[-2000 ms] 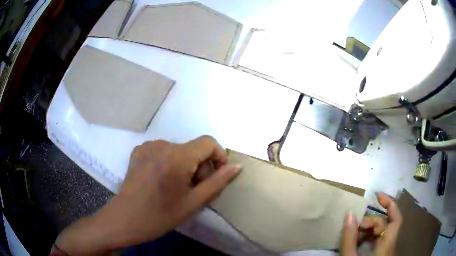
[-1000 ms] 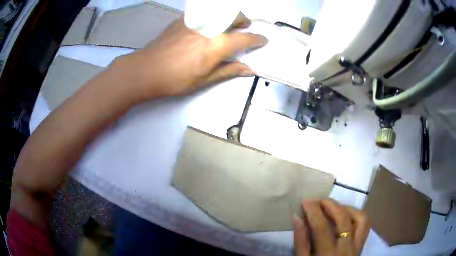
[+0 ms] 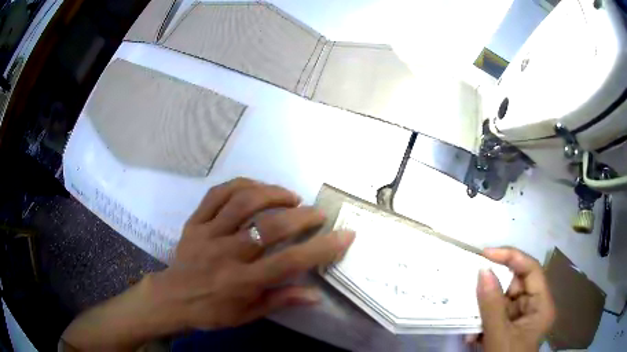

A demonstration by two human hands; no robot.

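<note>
A white template (image 3: pixel 412 275) with faint handwriting lies on top of a beige fabric piece (image 3: pixel 331 199), whose long edge shows beyond it at the left end and along the top. My left hand (image 3: pixel 254 254), with a ring, has its fingertips on the left end of the template and fabric. My right hand (image 3: pixel 512 295) grips their right end, thumb on top and fingers around the edge. Both lie near the table's front edge, left of and below the presser foot (image 3: pixel 485 161).
Stitched flaps (image 3: pixel 244 41) run in a row along the far side to the needle. A loose beige piece (image 3: pixel 165 117) lies at left, a darker brown piece (image 3: pixel 576 302) at right. The white machine head (image 3: pixel 564 82) and tension knob (image 3: pixel 582 220) stand at upper right.
My left hand has come back from the far row to the near piece. The white template, earlier up by the needle, now lies on the fabric. My right hand now grips template and fabric together.
</note>
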